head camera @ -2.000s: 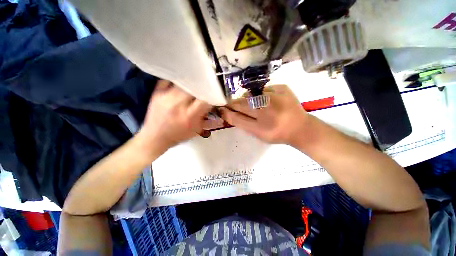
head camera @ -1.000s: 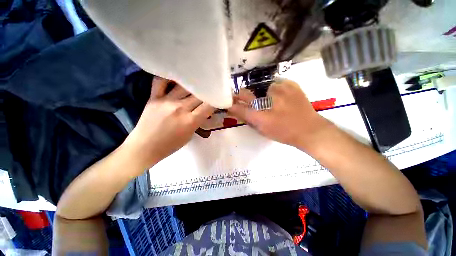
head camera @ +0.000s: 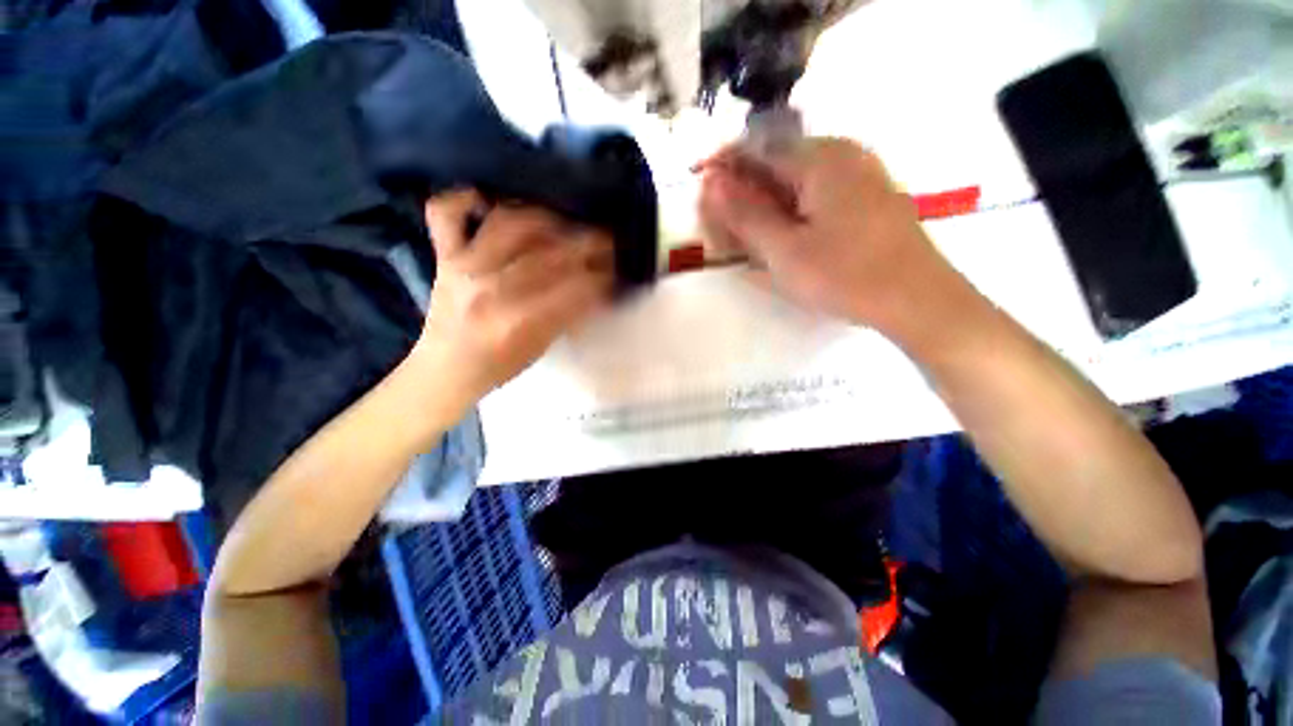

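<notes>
A black or dark navy garment piece (head camera: 284,185) lies heaped at the left, and part of it rises and folds over beside my left hand. My left hand (head camera: 518,284) is closed on the edge of this cloth, left of the needle area. My right hand (head camera: 815,227) is just right of the needle area, fingers curled and blurred; whether it holds anything is unclear. The sewing machine head (head camera: 667,50) shows only its blurred lower part at the top. Grey-blue fabric (head camera: 443,468) hangs over the table edge under my left forearm.
A black smartphone (head camera: 1103,199) lies on the white table (head camera: 851,411) at the right, with a small green and dark tool (head camera: 1227,148) beyond it. Red tape (head camera: 947,203) marks the bed seam. Blue crates (head camera: 475,574) stand below the table edge.
My hands have parted at the needle, and cloth has lifted up at my left hand. The view has shifted, so the machine head shows much less and the whole phone is visible.
</notes>
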